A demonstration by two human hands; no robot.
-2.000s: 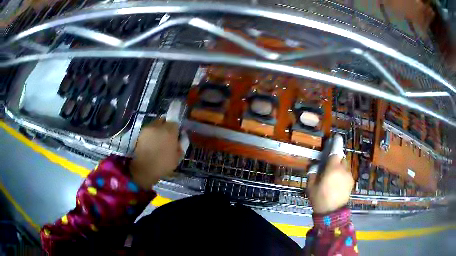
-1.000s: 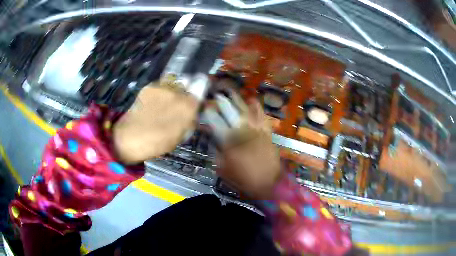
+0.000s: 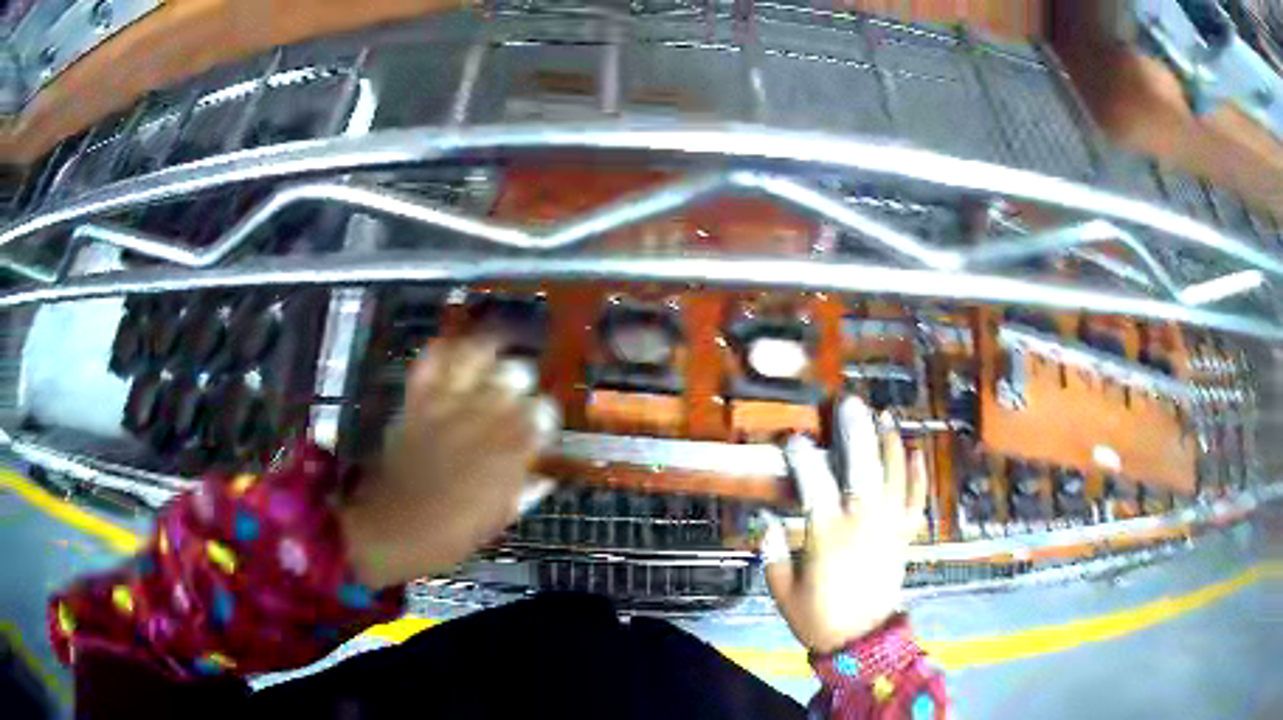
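Observation:
An orange-brown assembly jig (image 3: 570,369) lies on a lower level of the wire rack, with dark parts in its nests; one dark part (image 3: 773,352) has a light oval top. A silver clamp bar (image 3: 668,453) runs along its near edge. My left hand (image 3: 457,457) is blurred at the jig's left end, over a dark part; whether it grips anything cannot be told. My right hand (image 3: 844,528) is at the jig's right front corner, fingers spread, with white finger cots and nothing visible held.
The wire rack shelf (image 3: 732,274) with zigzag rods crosses above the jig. A tray of black round parts (image 3: 204,369) is on the left. Another orange-brown jig (image 3: 1083,422) with silver bars is on the right. Grey floor with a yellow line (image 3: 1013,650) shows below.
My right hand has moved from beside my left hand to the jig's right end, and its fingers are spread. My left hand stays near the jig's left end. The view has shifted.

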